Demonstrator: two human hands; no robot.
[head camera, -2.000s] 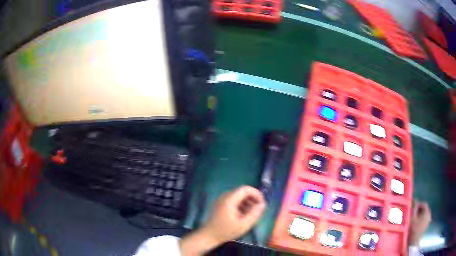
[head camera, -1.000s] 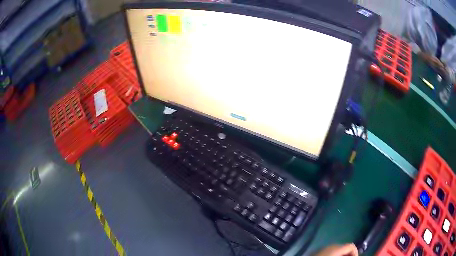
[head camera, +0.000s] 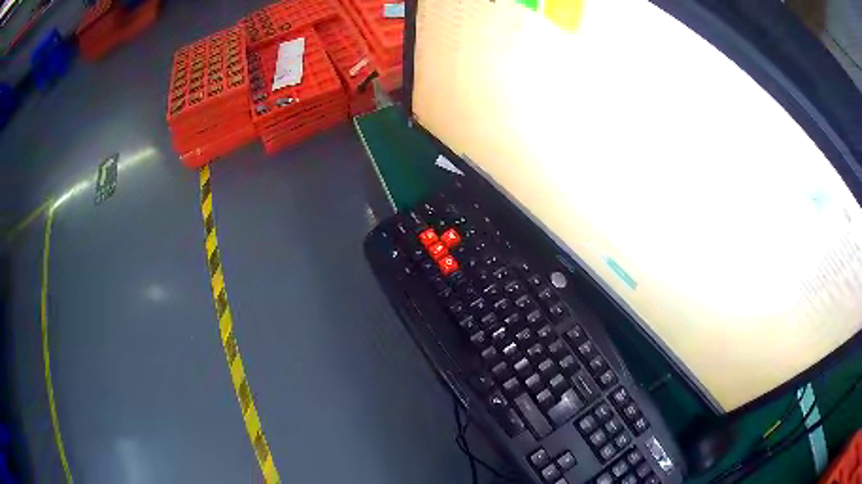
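Neither of my hands is in the picture. Nearest in front of me lies a black keyboard (head camera: 529, 350) with several red keys, running slantwise from upper left to lower right along the bench edge. Behind it stands a black-framed monitor (head camera: 643, 161) with a large pale lit screen; green and yellow blocks show at its top edge. The monitor is cut off by the picture's top and right. A corner of a red compartment tray (head camera: 844, 465) shows at the lower right edge.
Stacked red trays (head camera: 222, 123), one with a white paper label (head camera: 289, 63), stand on the grey floor at upper left. Yellow-black tape (head camera: 225, 321) runs down the floor. Black cables (head camera: 463, 440) hang below the keyboard. The green bench top (head camera: 402, 156) shows beside the monitor.
The view has swung left. My hands, the scanner and most of the watch tray have left the picture; the keyboard, floor and stacked trays now show more fully.
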